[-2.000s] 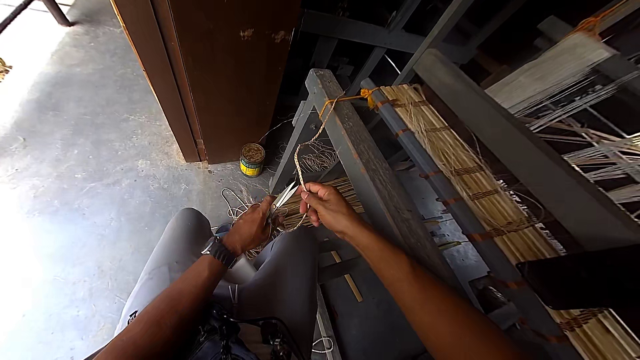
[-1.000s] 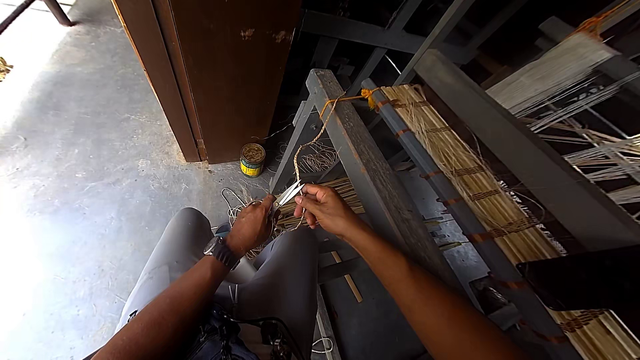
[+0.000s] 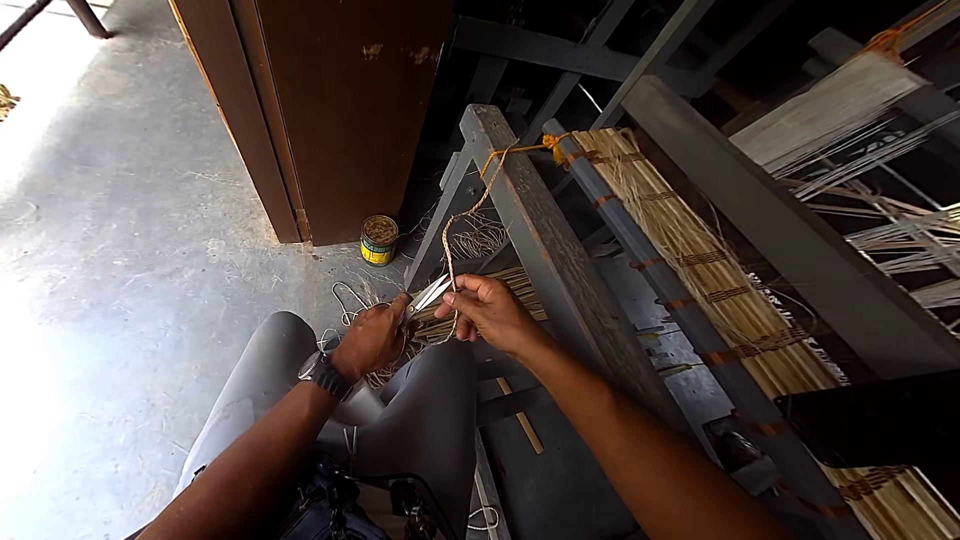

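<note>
My left hand [image 3: 371, 339], with a wristwatch at its wrist, grips a pair of scissors [image 3: 430, 293] whose blades point up and right toward the other hand. The blades lie close beside a twisted fiber cord [image 3: 448, 244]. Between its thumb and fingers my right hand [image 3: 486, 309] pinches this cord, just right of the blade tips. From there the cord runs up to the top of a grey wooden beam [image 3: 551, 240], where an orange string [image 3: 517, 149] is tied. Below the hand a short length of cord hangs down.
Right of the beam, a roll of natural fiber strips [image 3: 675, 240] lies along a grey bar. Pale threads [image 3: 900, 150] stretch at the upper right. A tin can [image 3: 379, 240] stands by a brown wooden door or cabinet [image 3: 345, 112]. Loose fibers [image 3: 480, 236] and more strips lie behind my hands.
The scissor blades, open around two seconds ago, look closer together now. Both hands have stayed near the same spot on the cord.
</note>
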